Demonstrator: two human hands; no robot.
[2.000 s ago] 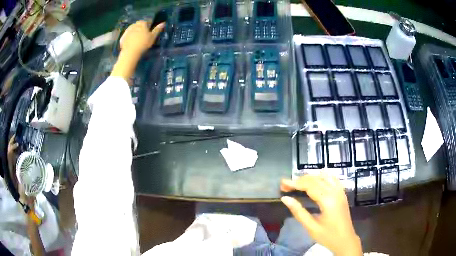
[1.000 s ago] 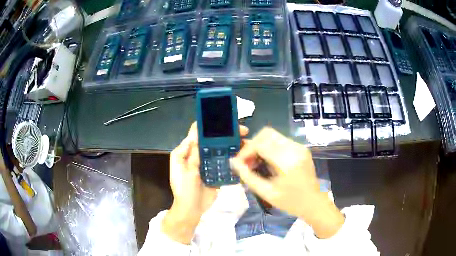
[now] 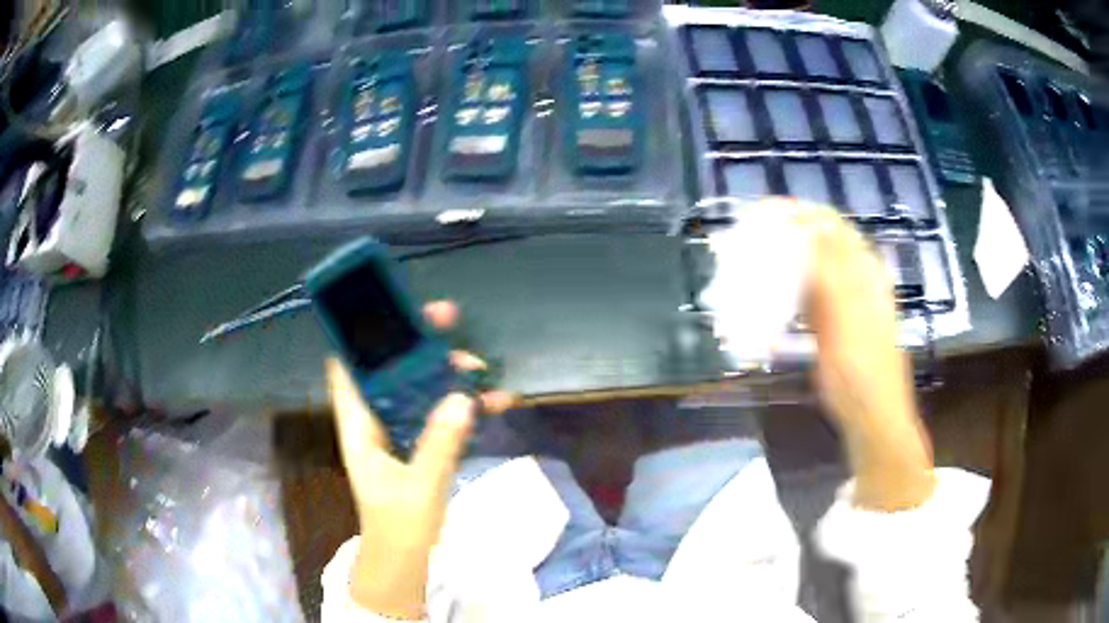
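Note:
My left hand (image 3: pixel 407 469) holds a dark teal keypad phone (image 3: pixel 371 319), tilted, screen facing up, above the bench's front edge at left of centre. My right hand (image 3: pixel 839 286) is blurred over the lower part of the lens sheet (image 3: pixel 696 149). A white wipe (image 3: pixel 756 278) is at its fingertips and hides some of the black-framed screen lenses (image 3: pixel 839 116). Whether the fingers also touch a lens cannot be seen.
A clear phone tray (image 3: pixel 426 209) with teal phones lies behind. Tweezers (image 3: pixel 258 316) lie left on the bench. At right are a white paper piece (image 3: pixel 1000 241), a small bottle (image 3: pixel 915 34), a loose phone (image 3: pixel 939 128) and another tray.
My left hand has moved left with the phone, now more tilted. My right hand has moved away from the phone to the lens sheet. The white wipe has left the bench and is at my right fingers.

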